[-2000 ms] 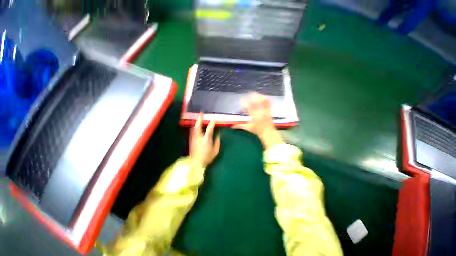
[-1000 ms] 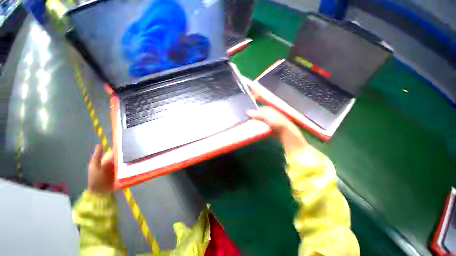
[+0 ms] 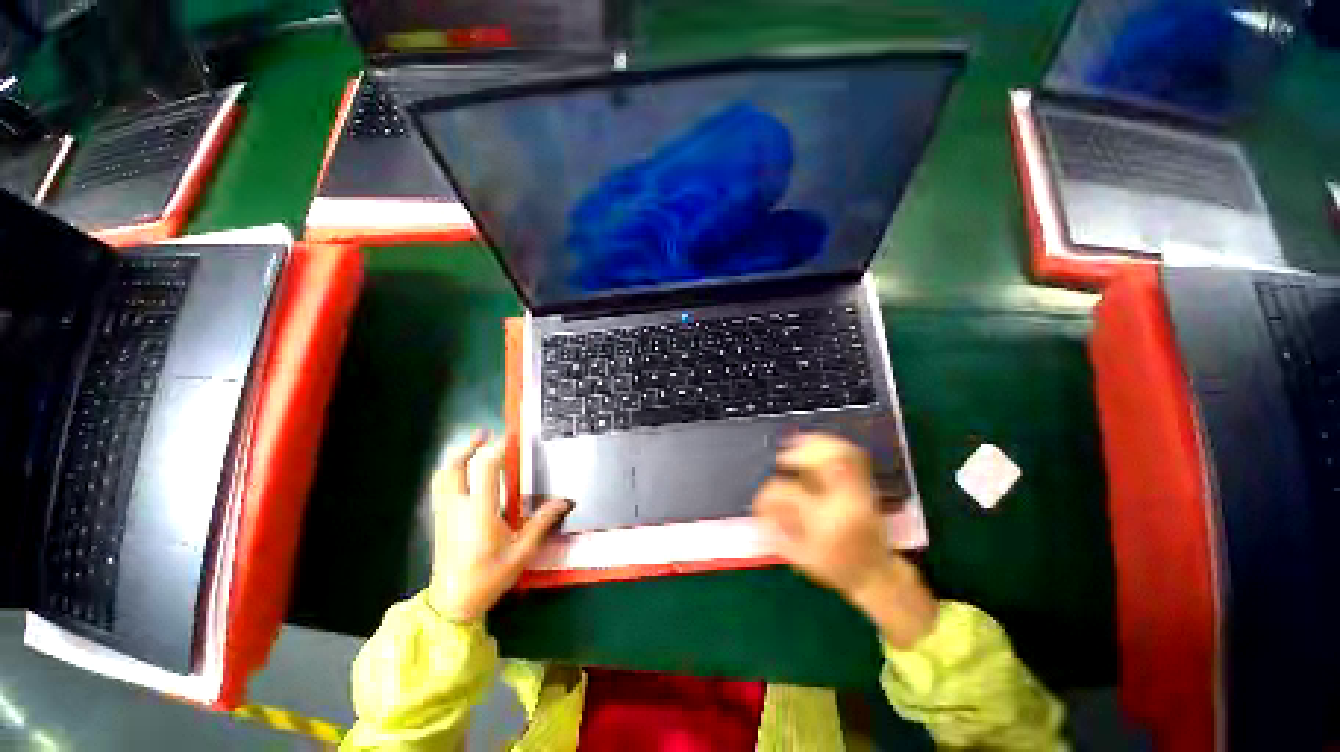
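Observation:
An open laptop (image 3: 705, 360) stands in front of me, its screen showing a blue swirl desktop. It lies on a white liner sheet (image 3: 661, 547) over a red foam pad (image 3: 647, 573). My left hand (image 3: 485, 529) is at the pad's front left corner, fingers apart, thumb over the edge of the palm rest. My right hand (image 3: 830, 514) is over the right palm rest, slightly blurred, fingers curled; whether it touches the laptop cannot be told. A small white square (image 3: 988, 476) lies on the green bench right of the laptop.
An open laptop on a thick red pad (image 3: 301, 456) stands close at left. Another laptop (image 3: 1279, 441) on a red pad (image 3: 1146, 485) is at right. More open laptops stand behind, at the back left (image 3: 404, 176) and back right (image 3: 1161, 191).
The laptop that both hands held over the floor at left is now on the bench before me. My right hand has moved from its edge to over the palm rest. The view has turned right.

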